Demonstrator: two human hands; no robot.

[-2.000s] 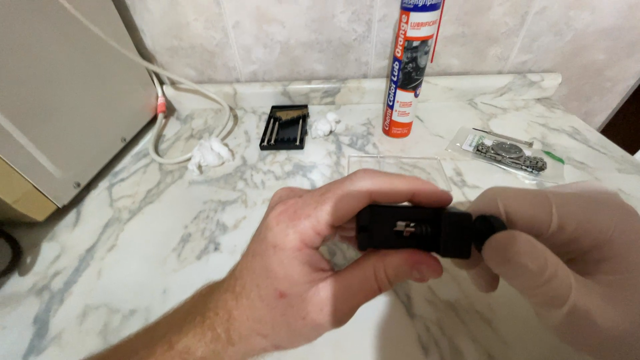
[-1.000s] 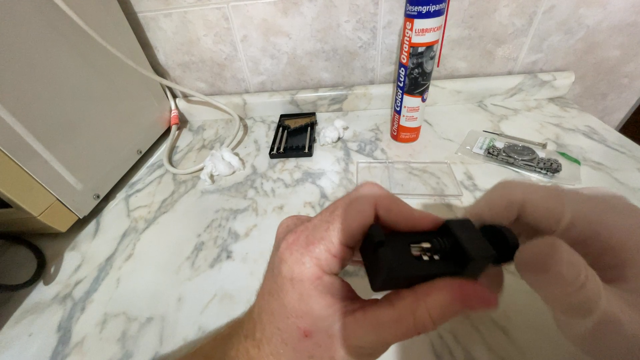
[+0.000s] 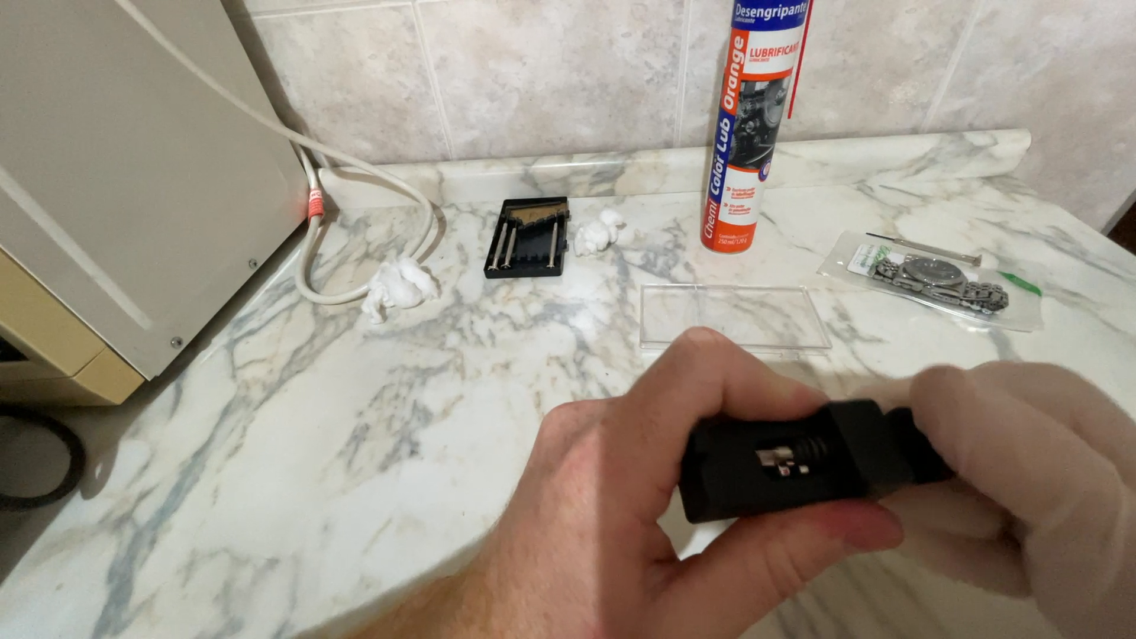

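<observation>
My left hand (image 3: pixel 657 479) grips a small black plastic tool (image 3: pixel 772 466), which looks like a watch-bracelet link remover, between thumb and fingers. Small metal pieces show in the slot of its body. At the tool's right end, the fingers of my right hand (image 3: pixel 1021 470) are closed round its black knob (image 3: pixel 923 448); this hand is blurred and looks paler. Past the hands, a metal watch (image 3: pixel 936 273) lies in a clear plastic bag, with a thin screwdriver (image 3: pixel 923 248) at the bag's upper edge.
A clear plastic lid (image 3: pixel 735 318) lies just beyond my hands. Behind it stand a spray lubricant can (image 3: pixel 745 124), a black screwdriver case (image 3: pixel 527 238) and crumpled white tissue (image 3: pixel 599 232). More tissue (image 3: pixel 399 286) touches a looped cable (image 3: pixel 430 217) beside a grey appliance (image 3: pixel 133 160) at left.
Both hands have shifted right in the view with the black tool between them. The tool is turned somewhat, and the view has moved slightly.
</observation>
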